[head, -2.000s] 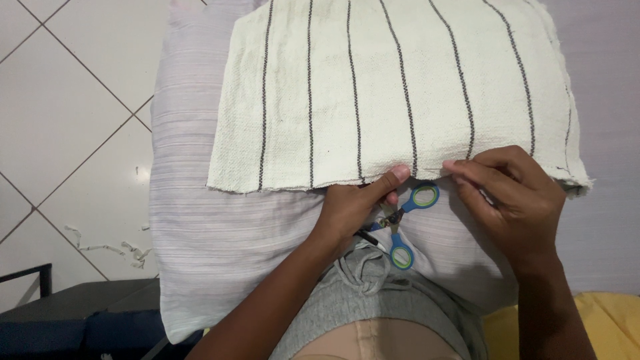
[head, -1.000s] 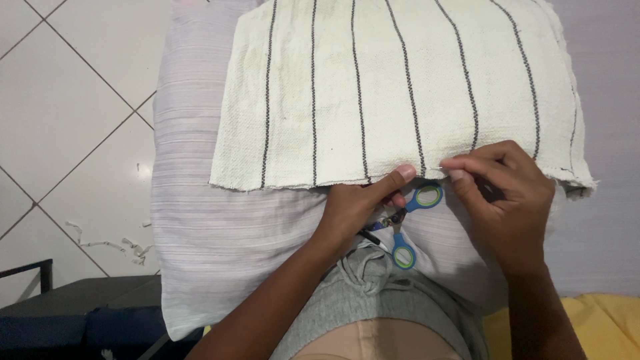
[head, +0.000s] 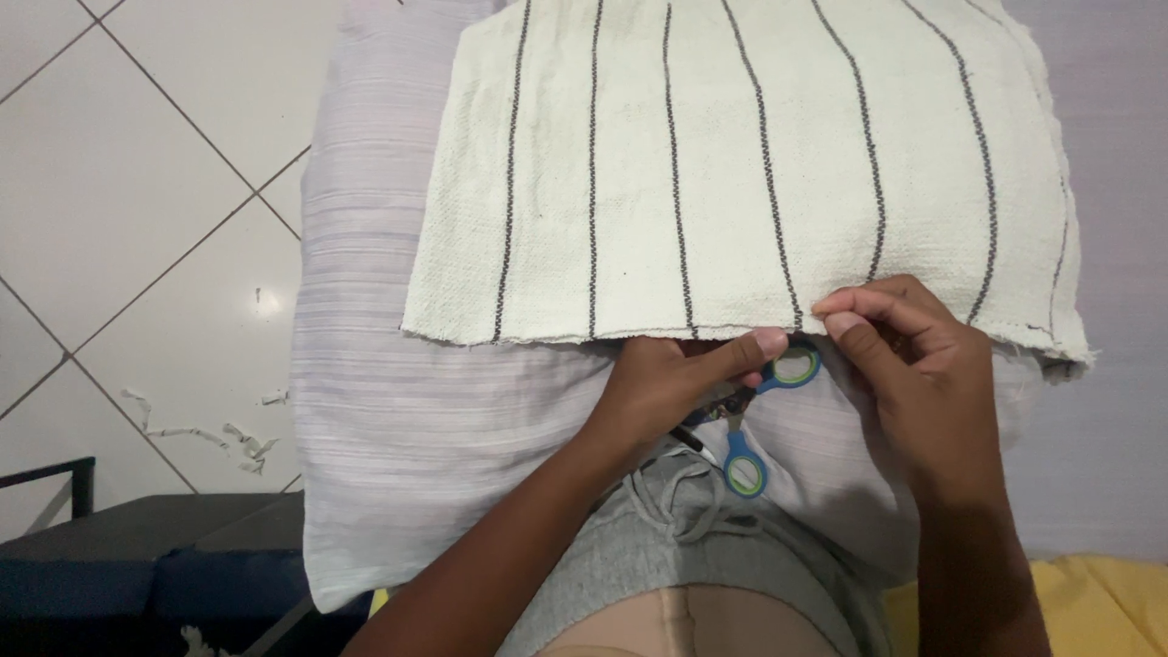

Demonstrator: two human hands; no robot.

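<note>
A white woven cloth (head: 630,201) with dark stitched stripes lies over a pale lilac pillow (head: 438,438) on my lap. My left hand (head: 680,379) pinches the cloth's near edge, thumb on top and fingers underneath. Just to the right, my right hand (head: 903,356) has its thumb and index finger pressed together at the same edge; whether a needle or thread is between them cannot be made out. Scissors with blue and green handles (head: 746,464) lie spread below the edge, between my hands, their blades partly hidden. A dark slim object (head: 689,442) lies beside them.
White scraps (head: 246,445) are scattered on the tiled floor (head: 137,228) at the left. A dark piece of furniture with a metal frame (head: 84,488) stands at the lower left. Yellow fabric (head: 1095,602) shows at the lower right, below a lilac sheet (head: 1113,274).
Both hands have stayed at the near edge of the cloth, with the left thumb and right fingertips close together throughout. No other plain change shows.
</note>
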